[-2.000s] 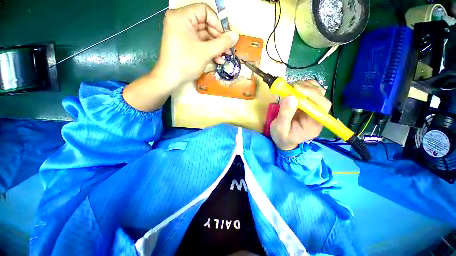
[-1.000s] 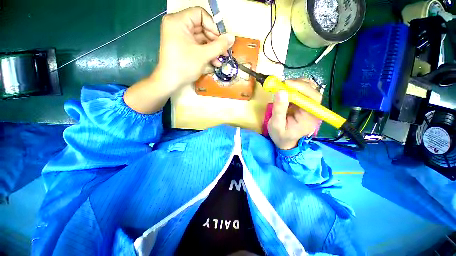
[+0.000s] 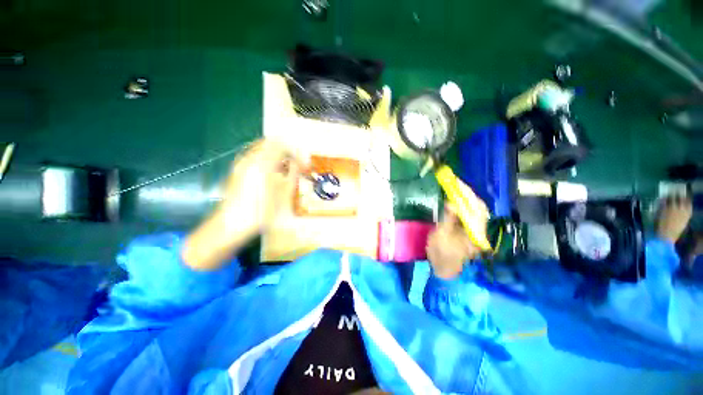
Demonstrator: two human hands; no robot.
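The orange soldering fixture (image 3: 343,204) lies on the cream base board (image 3: 293,237), with the round workpiece (image 3: 327,185) in its centre. My left hand (image 3: 258,179) is blurred at the fixture's left side; the thin solder wire (image 3: 185,167) runs to it from the left, and its fingers' hold is too blurred to tell. My right hand (image 3: 455,243) grips the yellow soldering iron (image 3: 460,198) to the right of the board. The iron points up and left, its front end close to the tip-cleaning tin (image 3: 425,123), away from the workpiece.
The black fume fan (image 3: 335,85) stands at the top of the board. A pink-red block (image 3: 406,240) lies right of the board. The blue soldering station (image 3: 489,170) and second fan (image 3: 593,238) are at right, the solder spool (image 3: 68,193) at left. Another person's hand (image 3: 674,218) shows far right.
The view has shifted and shows more of the bench. The iron has left the workpiece and moved up to the tin. My left hand has moved left off the workpiece, uncovering more of the fixture.
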